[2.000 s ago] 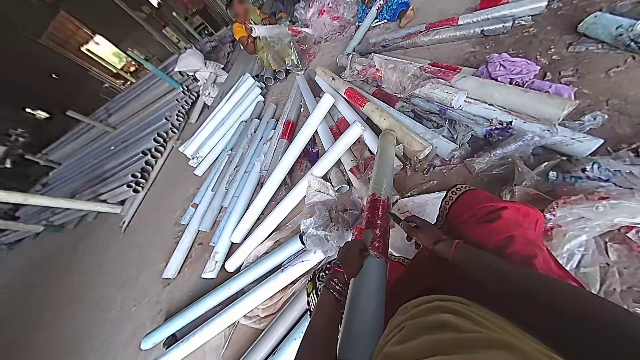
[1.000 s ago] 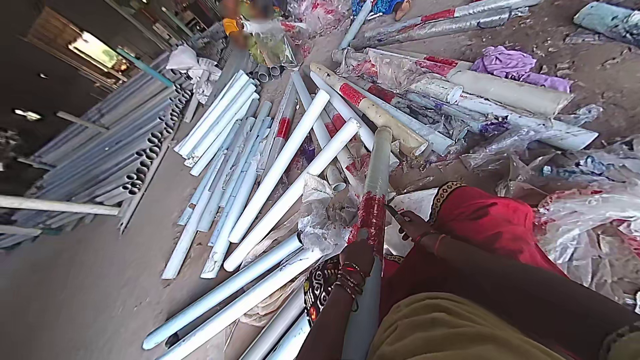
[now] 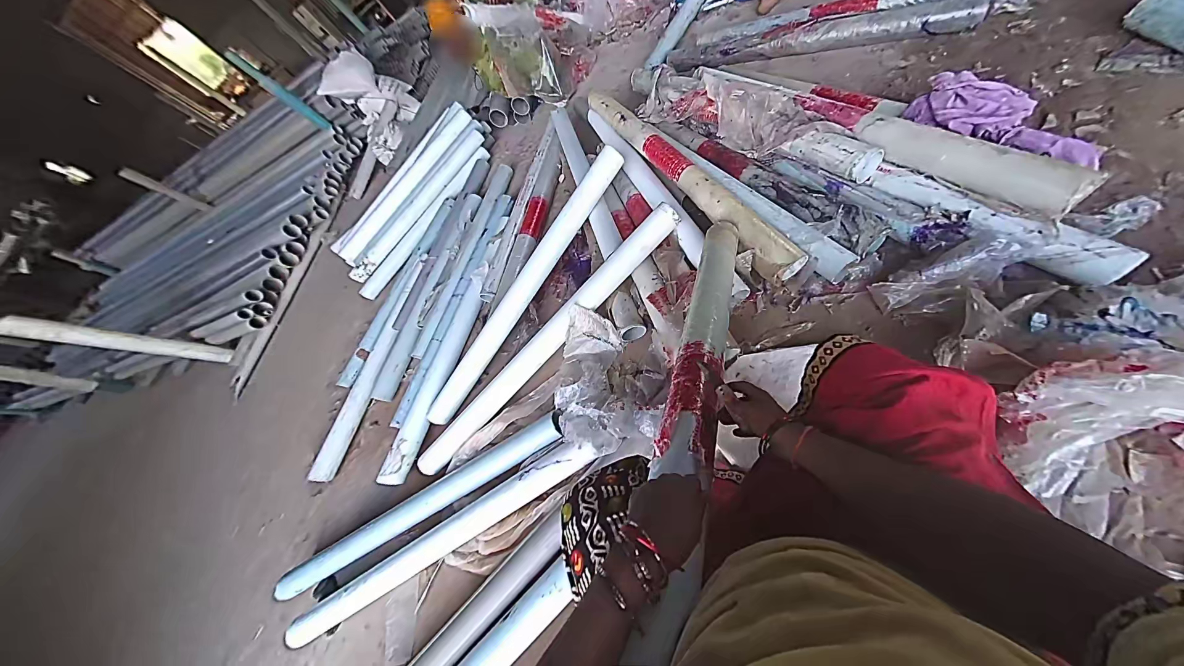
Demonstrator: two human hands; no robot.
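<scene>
A pale grey-green pipe with a band of red wrapping lies lengthwise before me, its far end touching a cream pipe that also has a red band. My left hand, with bangles at the wrist, grips the pipe just below its red band. At the right edge of the band is my right hand, its fingers bent against the wrapping; a small thing may be between them, too unclear to name. Crumpled clear plastic lies left of the band. Red cloth covers my leg.
White pipes and pale blue pipes lie on the ground to the left. Beyond them is a large stack of grey pipes. More pipes, a purple cloth and plastic sheeting are at the right. Part of another person shows at the top.
The held pipe's far end has shifted slightly left and away since the earliest frame. My left hand stays around the pipe, and my right hand remains beside the red band.
</scene>
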